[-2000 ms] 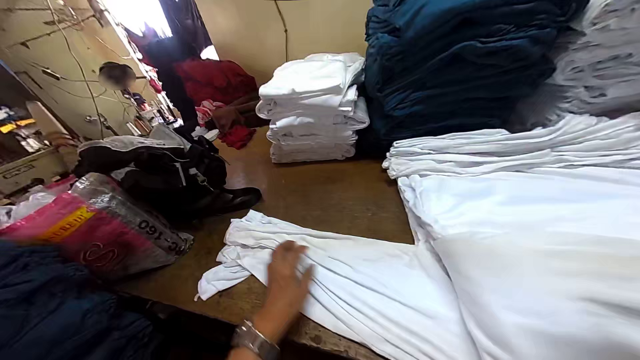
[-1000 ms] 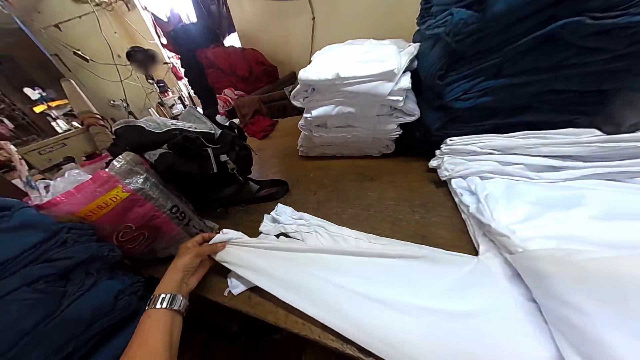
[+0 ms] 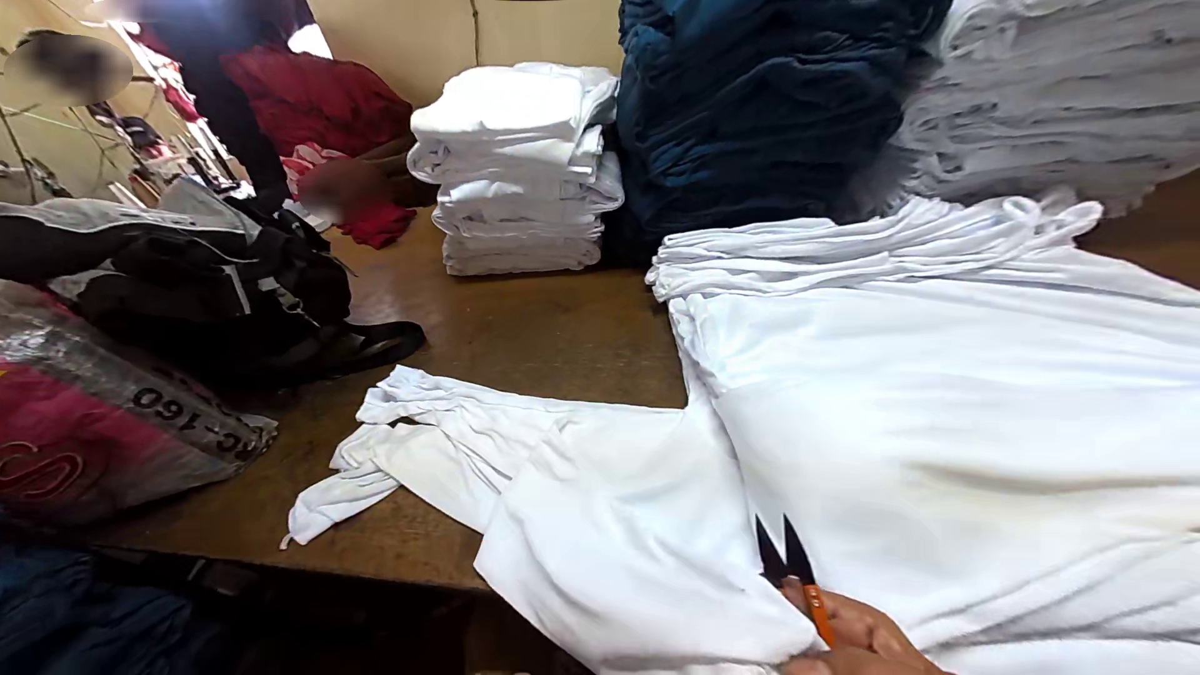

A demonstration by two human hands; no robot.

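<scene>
White garments [image 3: 919,394] lie spread in layers over the right side of the wooden table. A white sleeve-like part [image 3: 562,469] stretches left from them, with bunched ends near the table's front edge. At the bottom, my right hand [image 3: 867,633] holds thread snips [image 3: 819,614] with an orange handle. Their dark blades stand apart, pointing up over the white cloth. The fingers also touch the cloth's lower edge, and the wrist is out of frame. My left hand cannot be made out.
Folded white garments [image 3: 520,169] stand stacked at the back, beside dark blue cloth [image 3: 759,112] and a greyish-white pile [image 3: 1059,103]. A black bag [image 3: 216,291] and a pink printed plastic bag [image 3: 94,431] sit left. Red cloth [image 3: 319,103] lies behind; dark blue fabric [image 3: 84,609] is lower left.
My left hand, earlier gripping the sleeve-like part's left end, has left the view. My right hand has appeared with the snips. The white part now lies bunched and folded instead of stretched.
</scene>
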